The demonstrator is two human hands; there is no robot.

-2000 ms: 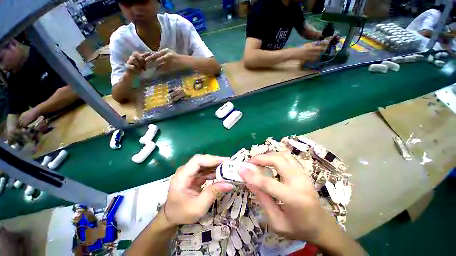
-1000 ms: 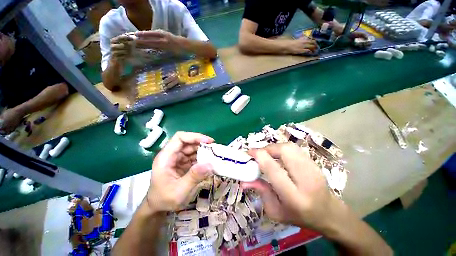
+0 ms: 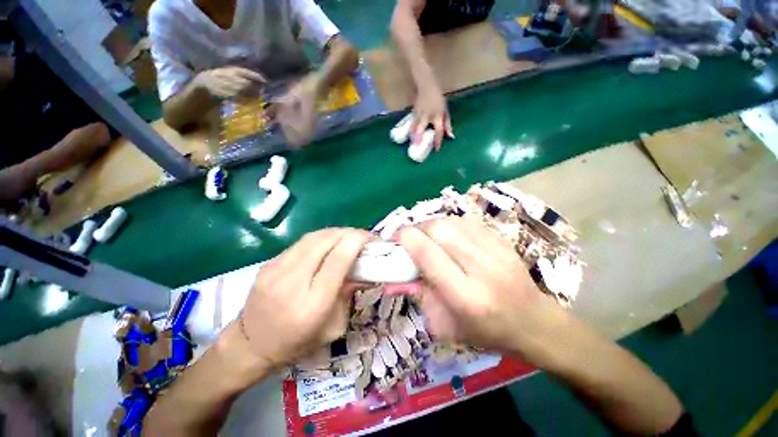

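A glossy white rounded housing (image 3: pixel 384 263) is held level between both hands, above the pile of parts. My left hand (image 3: pixel 303 294) grips its left end. My right hand (image 3: pixel 461 282) grips its right end, with the fingers over the top. The fingers hide both ends, and I cannot tell whether its seam is fully closed. Below and behind the hands lies a pile of narrow cream top covers (image 3: pixel 388 346), some with dark squares.
A green conveyor belt (image 3: pixel 341 175) carries white housings (image 3: pixel 271 203). Across it, another person's hand (image 3: pixel 432 118) is on two housings. Blue battery cells (image 3: pixel 182 329) lie at left by a grey post (image 3: pixel 102 277). A red-edged printed sheet (image 3: pixel 324 401) lies under the pile; cardboard (image 3: pixel 623 213) is at right.
The housing has turned so the dark blue gap seen along it no longer shows, and both hands have closed more over it. A co-worker's hand has reached onto the belt housings.
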